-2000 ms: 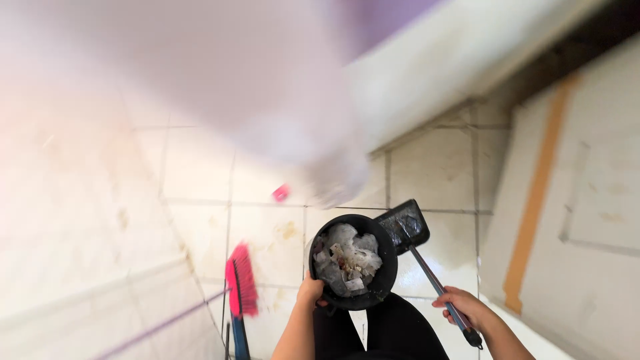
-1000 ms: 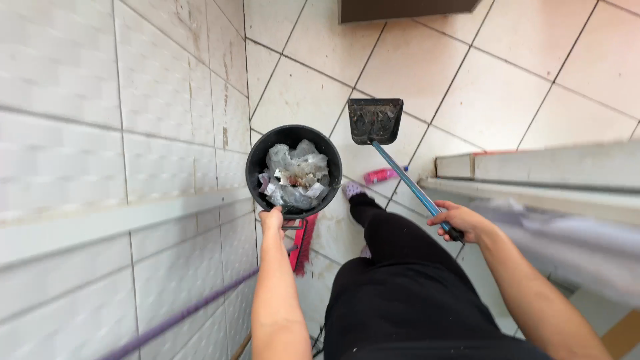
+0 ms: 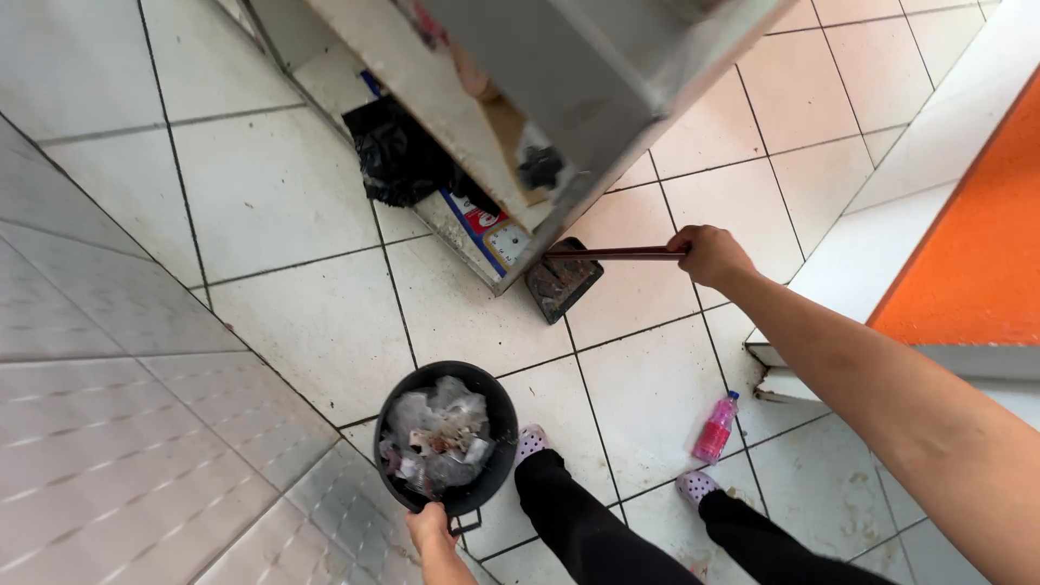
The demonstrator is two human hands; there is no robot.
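Note:
My left hand (image 3: 431,522) grips the near rim of a round black trash bin (image 3: 505,410), beside its handle. Crumpled clear plastic bags and scraps of litter (image 3: 443,439) lie inside it. My right hand (image 3: 708,253) is closed around the handle end of a long-handled dustpan, stretched out ahead. The black, dirty pan (image 3: 562,284) is by the lower corner of a grey metal shelf unit (image 3: 585,89), its surface smeared with debris. A black plastic bag (image 3: 394,154) and a printed panel with a clock face (image 3: 505,242) sit on the unit's low shelf.
A pink bottle with a blue cap (image 3: 715,431) lies on the tiled floor near my right shoe (image 3: 696,486). Tiled wall (image 3: 122,390) runs along the left. A white ledge with an orange surface (image 3: 967,268) stands at the right. Dirt specks dot the floor tiles.
The view has shifted a lot; the shelf unit now fills the top. My right arm now reaches farther forward with the dustpan, which is beside the unit's corner. My left hand still holds the bin.

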